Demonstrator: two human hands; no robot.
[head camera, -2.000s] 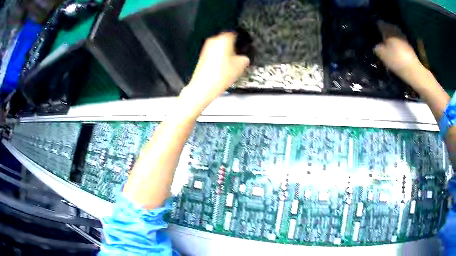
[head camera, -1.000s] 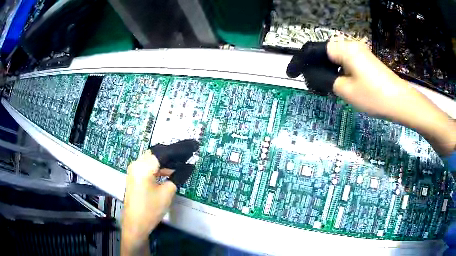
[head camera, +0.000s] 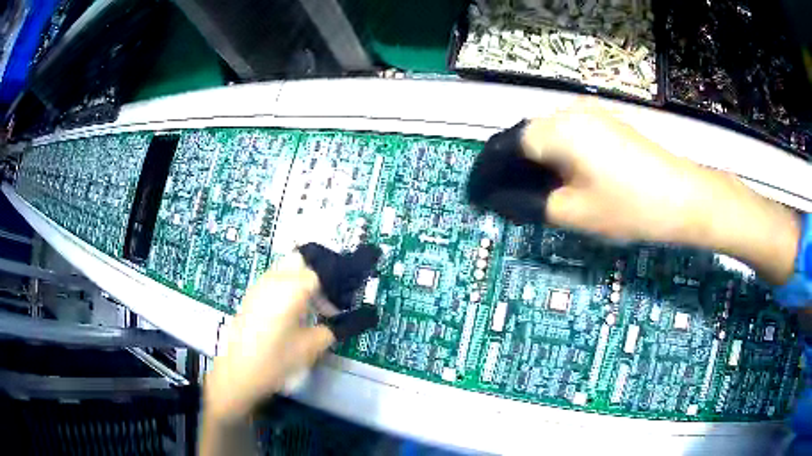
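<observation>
Green circuit boards (head camera: 427, 312) lie edge to edge in a long row, packed with small parts. My left hand (head camera: 285, 325), with black finger cots, is low over a board left of centre. Its fingertips are on either side of a small white connector (head camera: 370, 290) at the board and appear to grip it. My right hand (head camera: 570, 178), also with black finger cots, is above the boards right of centre. Its fingers are bunched and blurred, and what is between them is hidden.
A bin of cream components (head camera: 556, 55) stands behind the white rail (head camera: 356, 96). A bin of dark components (head camera: 739, 76) is to its right. A near white rail (head camera: 410, 392) borders the boards. A dark gap (head camera: 151, 198) crosses the row at left.
Both hands have come from the bins to the boards. Since the last earlier frame, my left hand has moved slightly right and my right hand has moved left and nearer, over the boards.
</observation>
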